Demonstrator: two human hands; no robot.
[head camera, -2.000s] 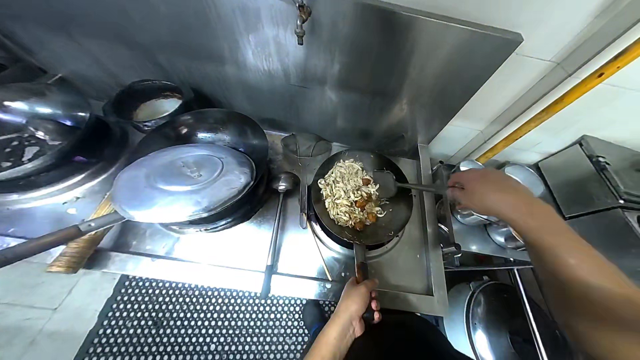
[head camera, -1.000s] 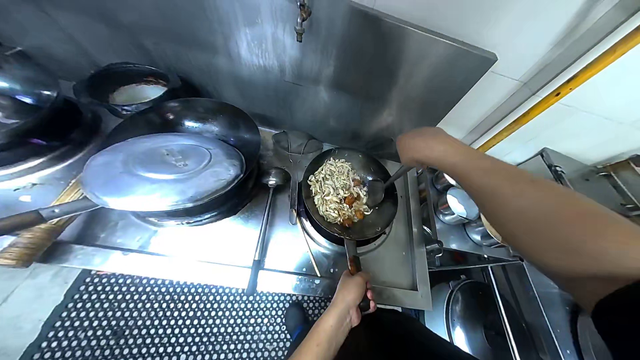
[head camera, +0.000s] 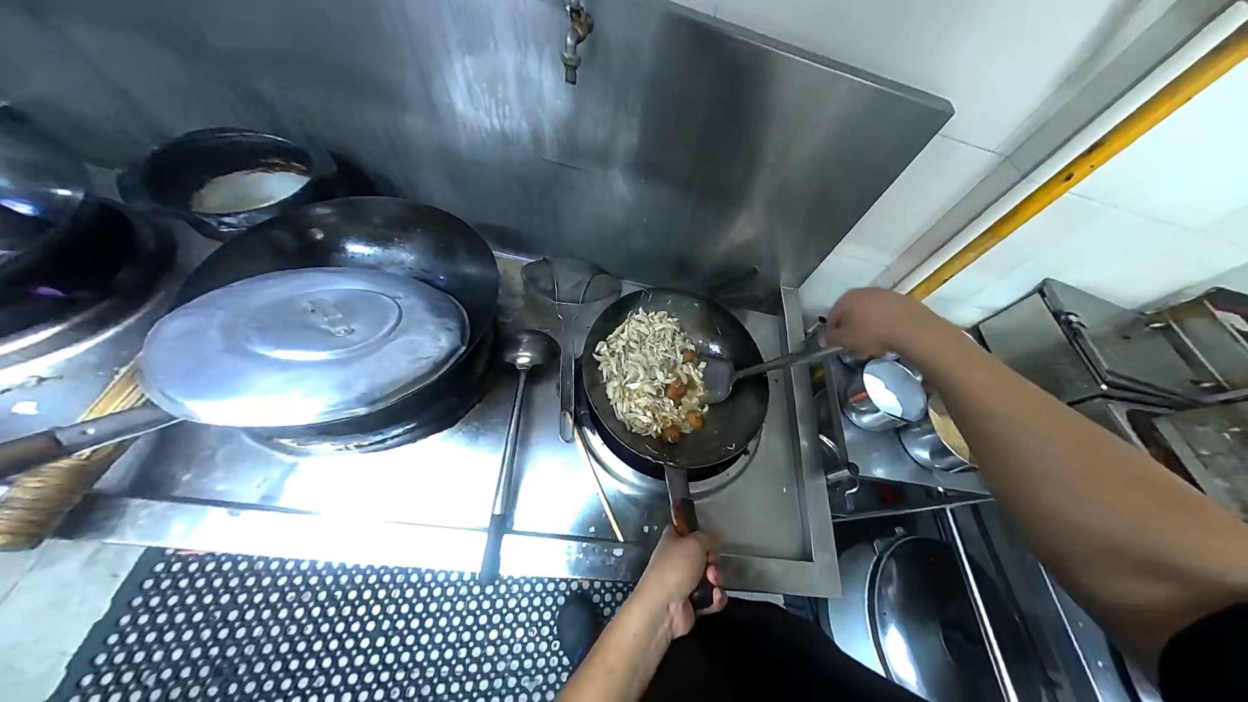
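Note:
My left hand (head camera: 680, 575) grips the dark handle of a wok (head camera: 731, 429) that sits over the right burner. Pale shredded food (head camera: 639, 370) fills the wok's left and middle part, with several orange-brown chunks (head camera: 676, 392) at its lower right. My right hand (head camera: 871, 324) is closed around the handle of a metal spatula (head camera: 719, 378), whose blade rests in the wok against the right edge of the food. A wire strainer (head camera: 570, 283) and a long-handled ladle (head camera: 529, 348) lie just left of the wok, and a thin stick (head camera: 600, 485) lies below them.
A large wok (head camera: 390, 229) with an oval metal lid (head camera: 322, 346) stands at left, near a bamboo brush (head camera: 58, 487) and a blackened pot (head camera: 229, 185). A tap (head camera: 572, 44) juts from the steel backsplash. Metal containers (head camera: 892, 390) and a lidded pot (head camera: 926, 614) stand right of the stove.
Over the last second my right hand has moved down and right with the spatula, and its wrist is lower. My left hand has stayed on the wok handle.

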